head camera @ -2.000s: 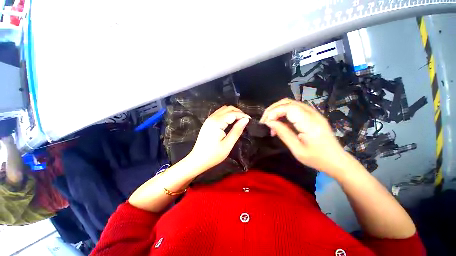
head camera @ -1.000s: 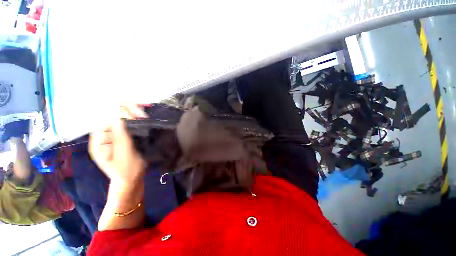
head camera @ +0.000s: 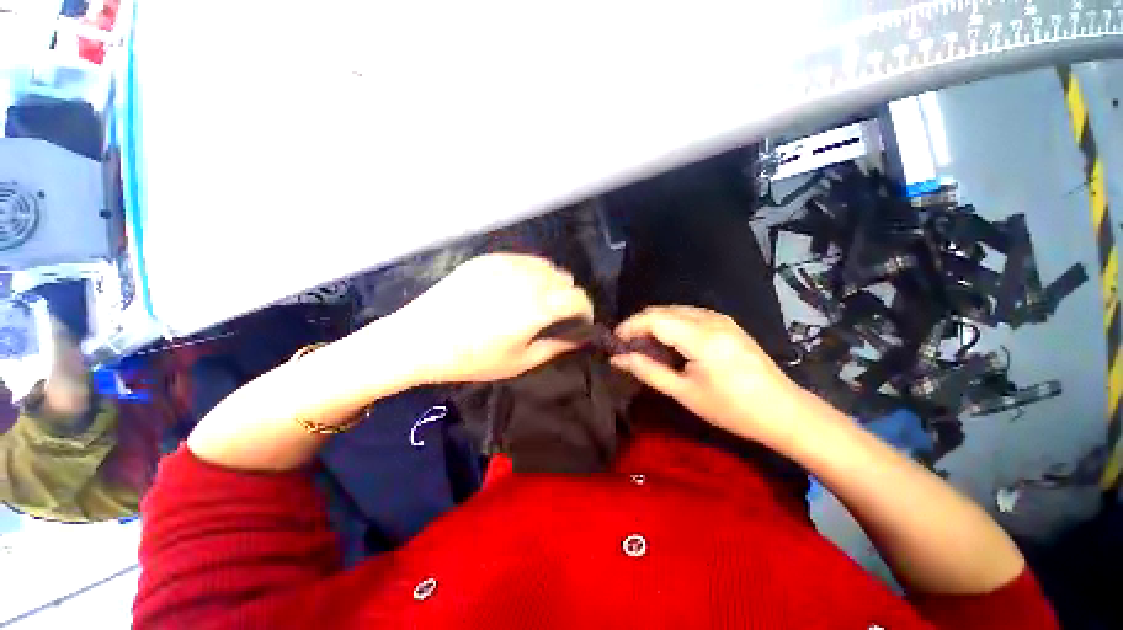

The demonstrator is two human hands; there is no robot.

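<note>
Dark brown-black cloth (head camera: pixel 560 416) hangs over my lap below the table edge. My left hand (head camera: pixel 517 322) pinches a narrow dark fold of it from the left, its fingers curled in. My right hand (head camera: pixel 690 357) pinches the same fold from the right, thumb and fingertips close to my left fingertips. The fold between the fingertips is small and blurred. I cannot see a tool in either hand.
The white table (head camera: pixel 406 135) with a ruler strip (head camera: pixel 973 35) lies ahead. Dark fabric strips (head camera: pixel 911 283) heap at right, near striped tape (head camera: pixel 1090 209). Navy cloth (head camera: pixel 394 480) is at left. Another person's sleeve (head camera: pixel 62 449) shows far left.
The cloth, spread and shifted leftward one second ago, is now bunched between both hands. My left hand has moved right to the middle. My right hand, not visible then, is back in view.
</note>
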